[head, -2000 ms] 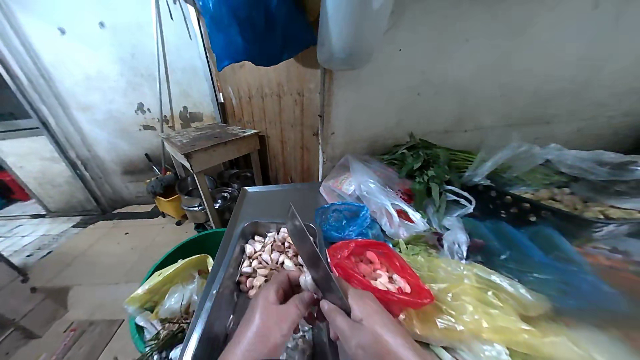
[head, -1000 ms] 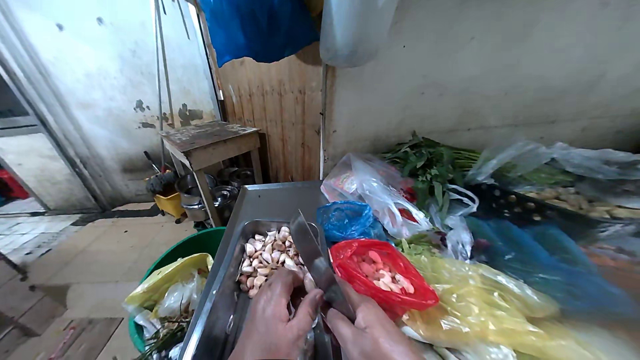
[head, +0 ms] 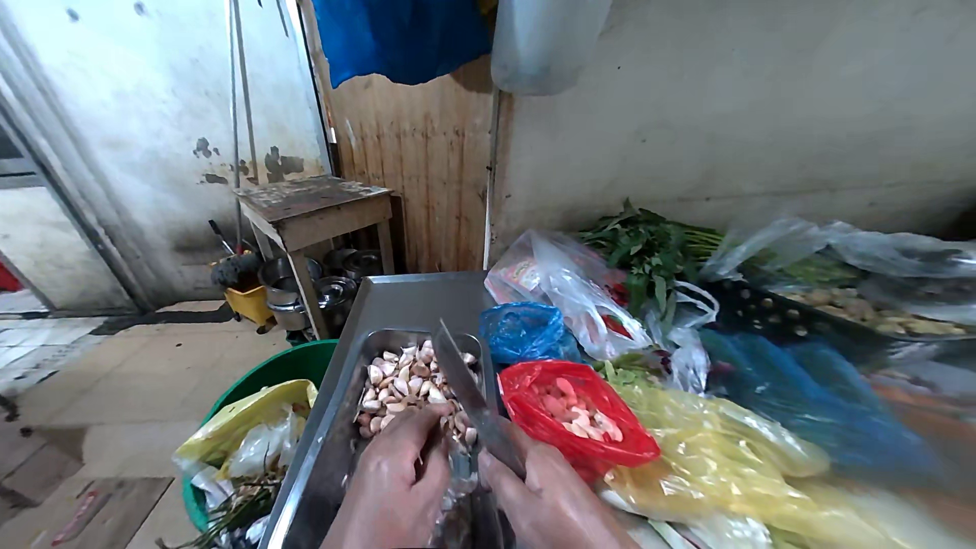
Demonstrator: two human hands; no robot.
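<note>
My right hand (head: 545,488) grips a knife, its metal blade (head: 465,381) pointing up and away over the right side of a metal tray (head: 476,343). Unpeeled garlic cloves (head: 408,381) fill the far part of that tray. My left hand (head: 400,476) is at the near edge of the cloves, fingers bent; whether a clove is between them is hidden. Just right of the blade, a red plastic bag (head: 637,446) stands open with peeled cloves (head: 579,412) inside. Behind it lies a blue plastic bag (head: 526,332).
The tray rests on a steel table (head: 412,293). At left on the floor is a green bin (head: 263,362) with scraps. Yellow bags (head: 717,450), leafy greens (head: 648,252) and a black crate (head: 755,313) crowd the right. A wooden stool (head: 320,206) and pots (head: 286,286) stand behind.
My left hand's fingers have shifted slightly among the cloves, and the whitish clove seen at them two seconds ago no longer shows. The knife stays in my right hand.
</note>
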